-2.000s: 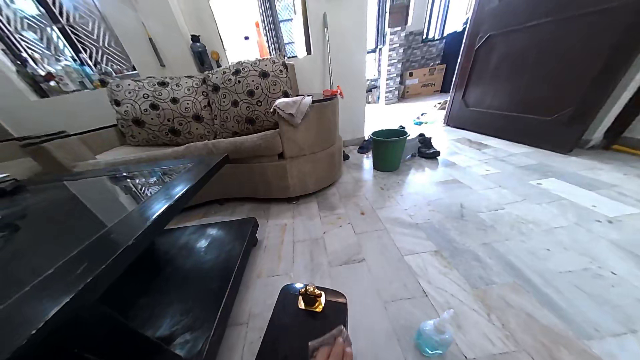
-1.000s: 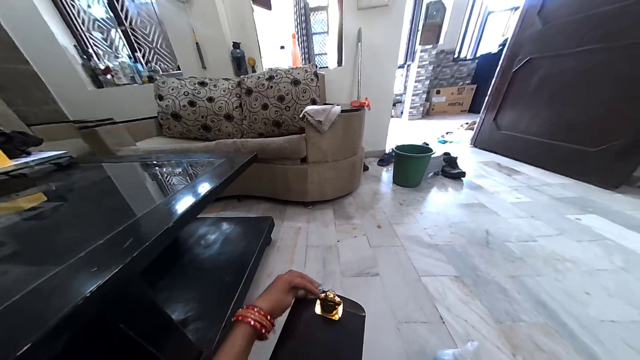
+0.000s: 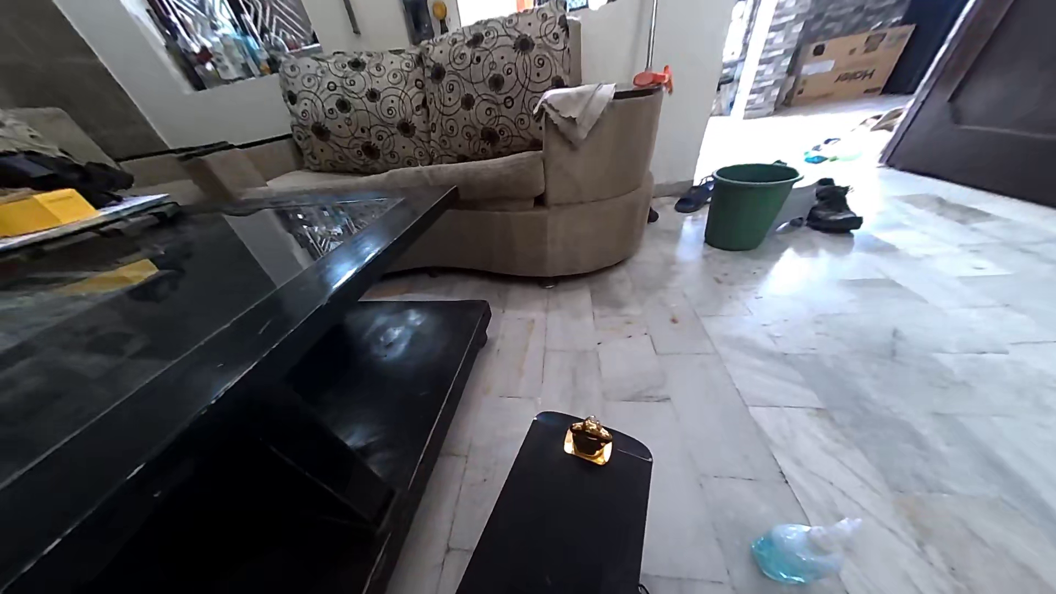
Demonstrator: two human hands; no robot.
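Neither my left hand nor my right hand shows in the head view now. A narrow black board or tabletop (image 3: 569,520) with a rounded far end reaches up from the bottom edge. Near that far end sits a small shiny gold ornament (image 3: 589,440); its exact kind is not clear. On the marble floor to the right stands a clear spray bottle (image 3: 799,553) with blue liquid and a whitish top. To the left is a large black table (image 3: 272,330) with a glossy top and a lower black shelf (image 3: 412,355).
A beige sofa (image 3: 594,190) with patterned cushions and a cloth (image 3: 576,109) on its arm stands ahead. A green bucket (image 3: 747,206) is on the floor beside black shoes (image 3: 833,208). A dark door (image 3: 982,107) stands at the right, with a cardboard box (image 3: 854,66) beyond the doorway.
The hand with red bangles that touched the black board near the gold ornament a second ago has left the view. The view has shifted, and the spray bottle shows more fully again.
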